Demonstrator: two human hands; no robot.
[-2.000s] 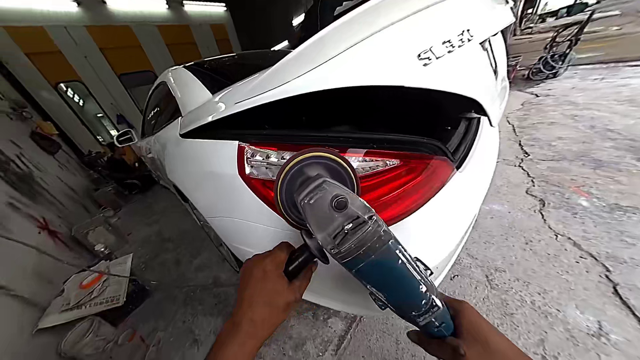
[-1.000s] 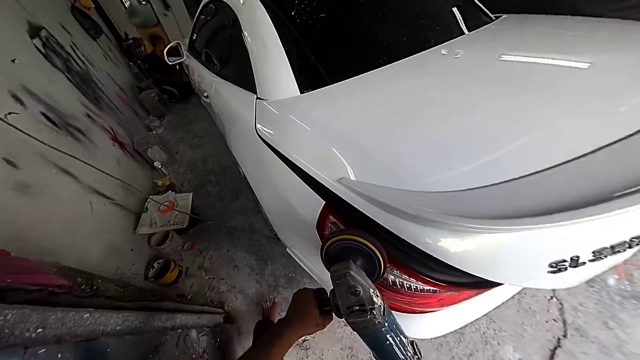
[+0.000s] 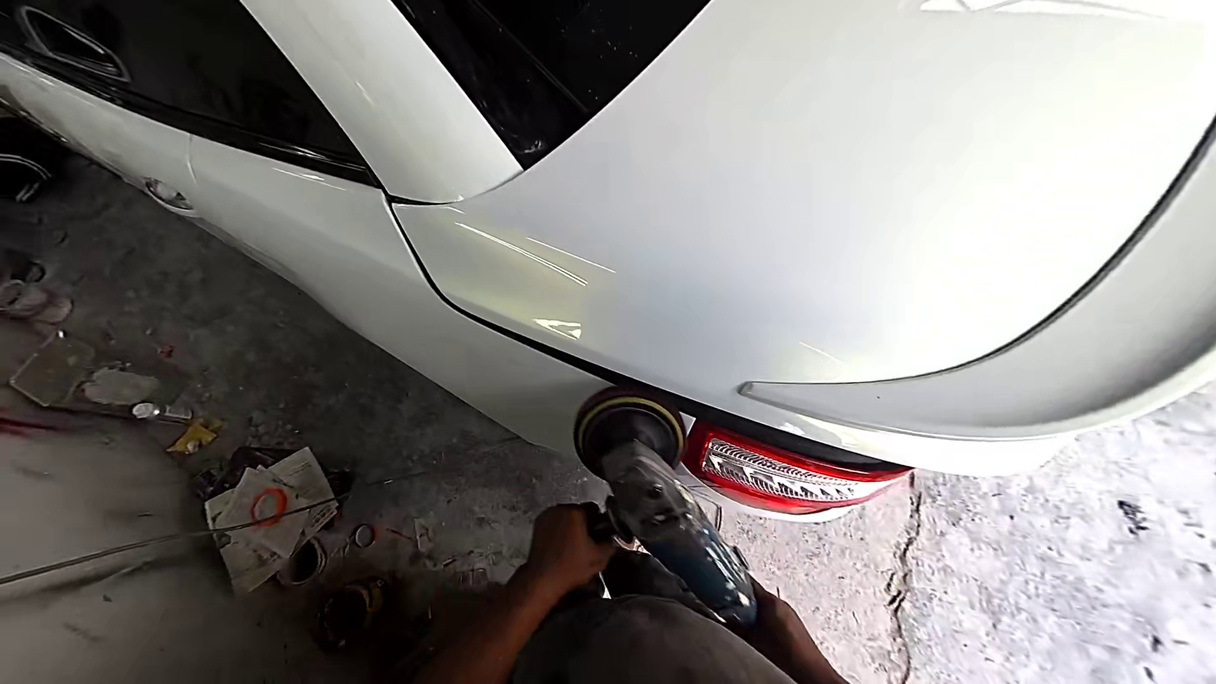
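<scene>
A blue and grey power polisher [image 3: 674, 522] runs from its round pad [image 3: 629, 427] down to the right. The pad lies at the rear fender [image 3: 475, 351] of a white car, just left of the red tail light [image 3: 779, 465]. My left hand [image 3: 568, 543] is closed around the black side handle near the tool's head. At the lower end of the blue body is my right hand [image 3: 774, 622], gripping it and partly hidden behind the tool. The car's trunk lid [image 3: 760, 237] spans the upper right.
Papers with an orange ring [image 3: 271, 513] lie on the concrete floor at the lower left, beside tins [image 3: 347, 608] and scraps. A thin cable or rod [image 3: 171, 540] crosses there. A grey wall [image 3: 85, 532] stands at the left; the spoiler [image 3: 997, 399] juts out at the right.
The polisher's pad, over the tail light two seconds ago, has moved off it onto the white fender beside it. Both hands have gone with the tool. The view has swung strongly.
</scene>
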